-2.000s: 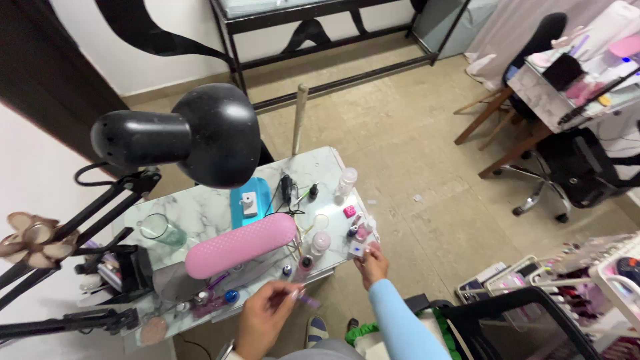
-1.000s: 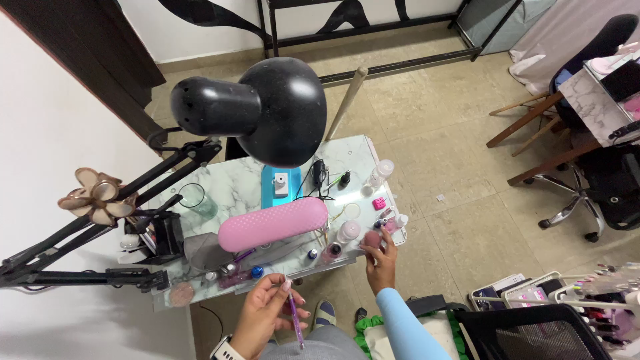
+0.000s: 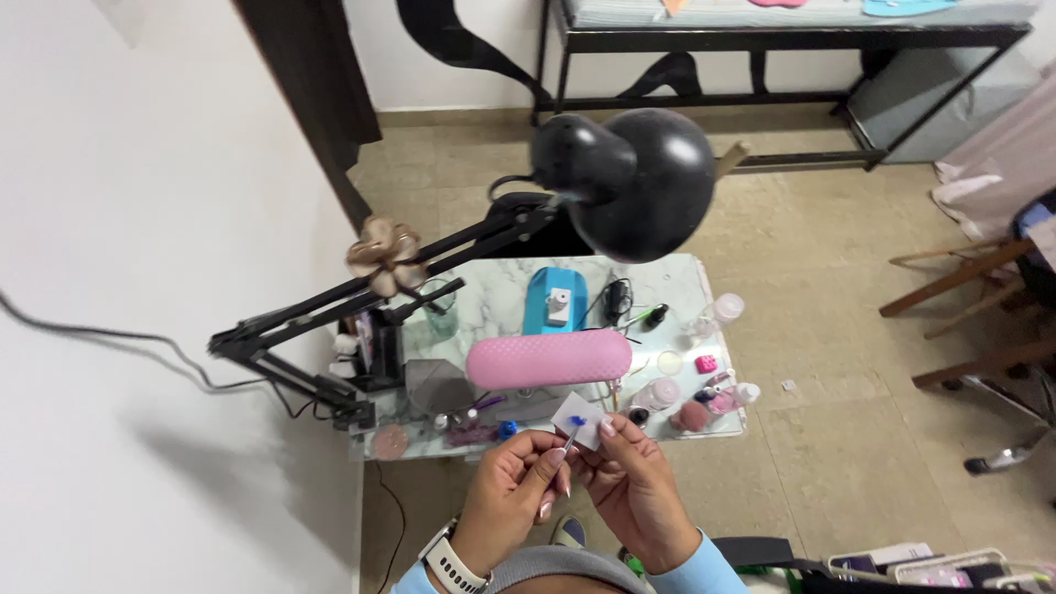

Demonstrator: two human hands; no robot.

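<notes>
My right hand (image 3: 631,487) pinches a small white square (image 3: 580,421) that bears a dark blue smear. From the left, my left hand (image 3: 511,488) holds a slim pointed tool (image 3: 570,440), its tip at the blue smear. Whether that tool is a brush I cannot tell. Both hands are close together over the near edge of the marble-patterned table (image 3: 487,285). Just beyond them is a pink padded hand rest (image 3: 549,360). A blue-capped bottle (image 3: 507,429) stands near my left hand. A clear bottle (image 3: 657,394) and a dusty-pink round item (image 3: 690,417) are beyond my right hand.
A black articulated lamp (image 3: 643,186) reaches over the table from the left. Behind the hand rest lie a blue stand with a white device (image 3: 558,305) and a black cable adapter (image 3: 617,301). A green glass (image 3: 440,309) stands at left; a pink bottle (image 3: 730,398) is at right.
My right hand has moved from the bottles at the table's right side to beside my left hand, and now holds the white square. The view has shifted.
</notes>
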